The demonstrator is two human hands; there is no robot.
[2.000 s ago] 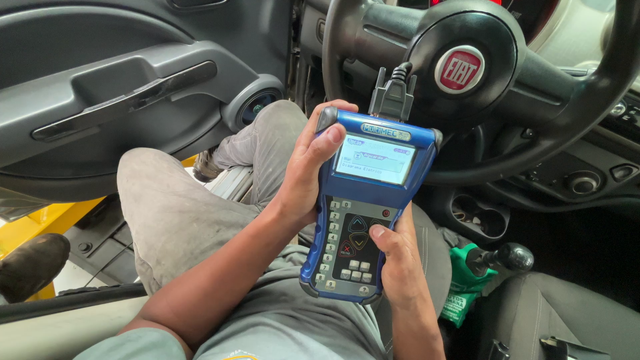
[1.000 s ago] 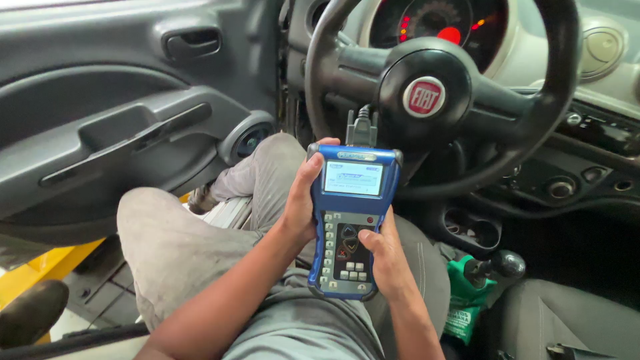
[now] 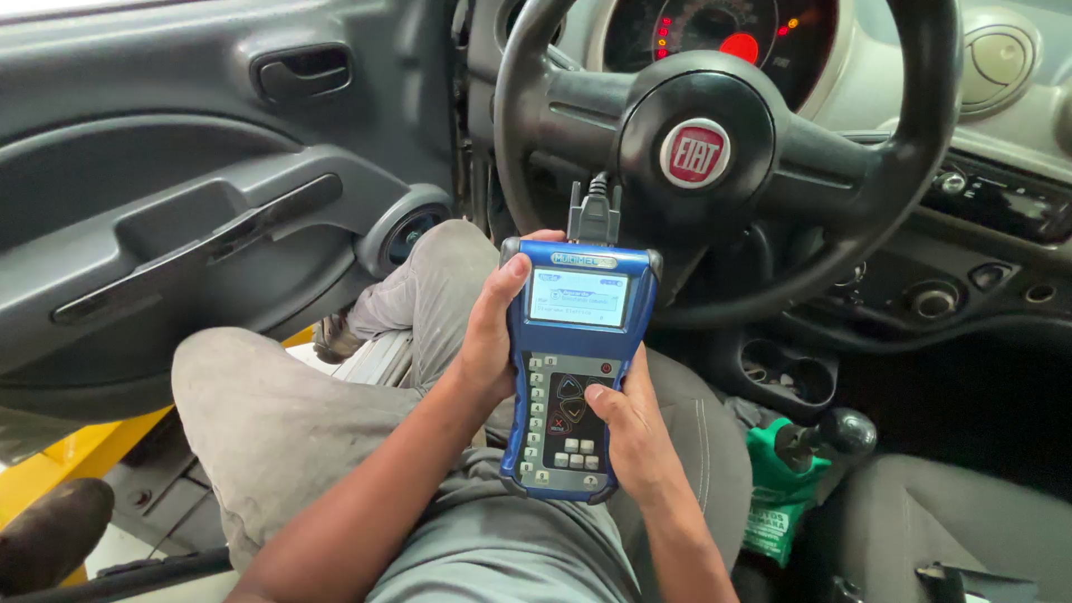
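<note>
A blue handheld automotive diagnostic scanner (image 3: 578, 335) is upright above my lap, its screen lit and bearing text. My left hand (image 3: 496, 322) grips its upper left side, with the thumb beside the screen. Around the lower right side is my right hand (image 3: 632, 419), its thumb resting on the keypad near the arrow keys. A grey cable connector (image 3: 595, 216) is plugged into the scanner's top edge, and its cable runs up in front of the steering column.
The Fiat steering wheel (image 3: 783, 180) stands just beyond the scanner. An open car door (image 3: 167, 226) is at the left. To the right are a cup holder (image 3: 787, 377), a gear lever knob (image 3: 846, 433) with a green bag (image 3: 770, 502), and another seat (image 3: 963, 519).
The scanner's screen content differs from both earlier frames. Both hands keep hold of the scanner. The view has shifted, showing more of the dashboard than two seconds ago.
</note>
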